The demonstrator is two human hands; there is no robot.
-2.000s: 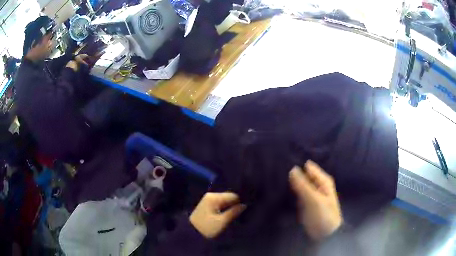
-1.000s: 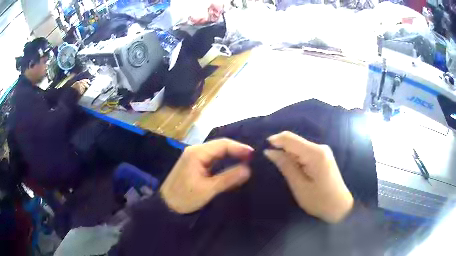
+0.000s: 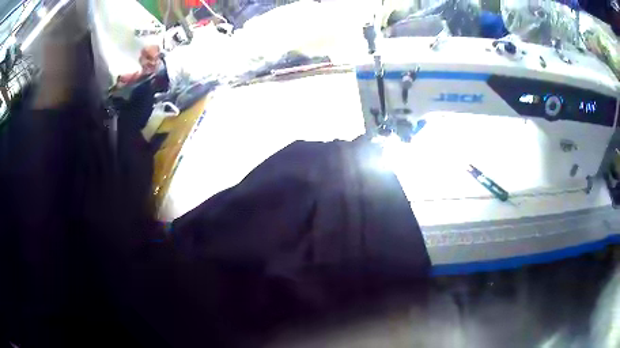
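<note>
The dark garment piece (image 3: 292,211) lies over the white machine table and hangs past its front edge. Its upper right corner reaches the bright glare at the needle area (image 3: 389,139) of the white sewing machine (image 3: 449,85). A raised dark sleeve fills the left side, with a blurred hand at its top, seemingly my left hand (image 3: 60,64); its fingers cannot be made out. A blurred pale patch at the bottom edge may be part of my right hand or sleeve; its grip is hidden.
Thread snips (image 3: 488,183) lie on the table right of the needle. A ruler strip (image 3: 503,234) runs along the blue-edged front. Clear plastic bags (image 3: 544,24) are behind the machine. A white printed sheet or bag (image 3: 126,37) and the wood-coloured table section (image 3: 178,153) are at upper left.
The view has swung right, bringing the control panel in. The two hands have left the middle of the cloth. A sleeve now rises at left, and the other worker no longer shows clearly.
</note>
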